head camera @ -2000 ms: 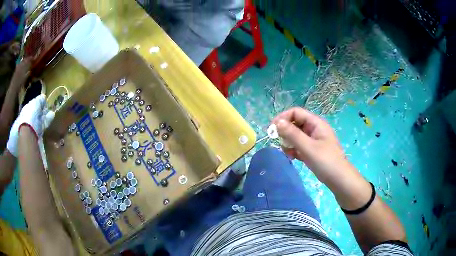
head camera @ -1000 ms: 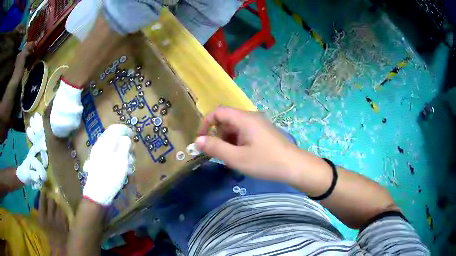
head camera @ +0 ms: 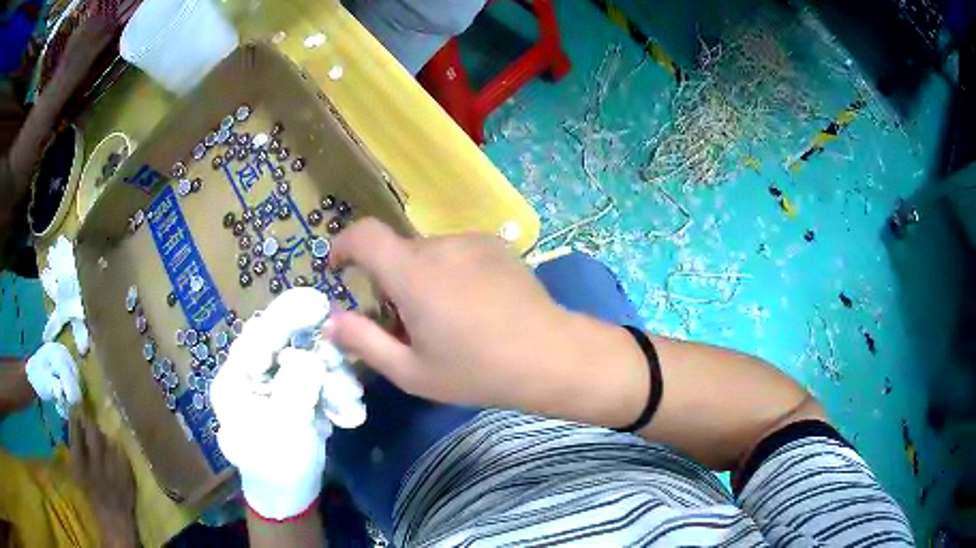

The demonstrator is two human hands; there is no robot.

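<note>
The shallow cardboard tray (head camera: 359, 150) with blue printed characters holds many loose small round buttons, dark domed and pale-ringed (head camera: 273, 257). My left hand (head camera: 280, 412), in a white glove with a red cuff edge, is over the tray's near side. Its fingers are curled around a small greyish round piece, probably a button (head camera: 304, 336), mostly hidden. My bare right hand (head camera: 460, 316) reaches in from the right, thumb tip close to the gloved fingertips and index finger raised apart. I see nothing in it. Its other fingers are partly hidden.
Yellow table (head camera: 450, 161) with pale rings; white tub (head camera: 180, 43); dark-filled dish (head camera: 54, 182) beside a pale-rimmed dish (head camera: 104, 171). Limp white gloves (head camera: 62, 294) lie left of the tray. Another person's hand (head camera: 102, 471) is lower left. Red stool (head camera: 498, 70), scrap strips (head camera: 728, 107) on the floor.
My right hand has moved left over the tray to my left hand. My left hand has moved right and nearer me. Another person's gloved hand has left the tray, uncovering the tub.
</note>
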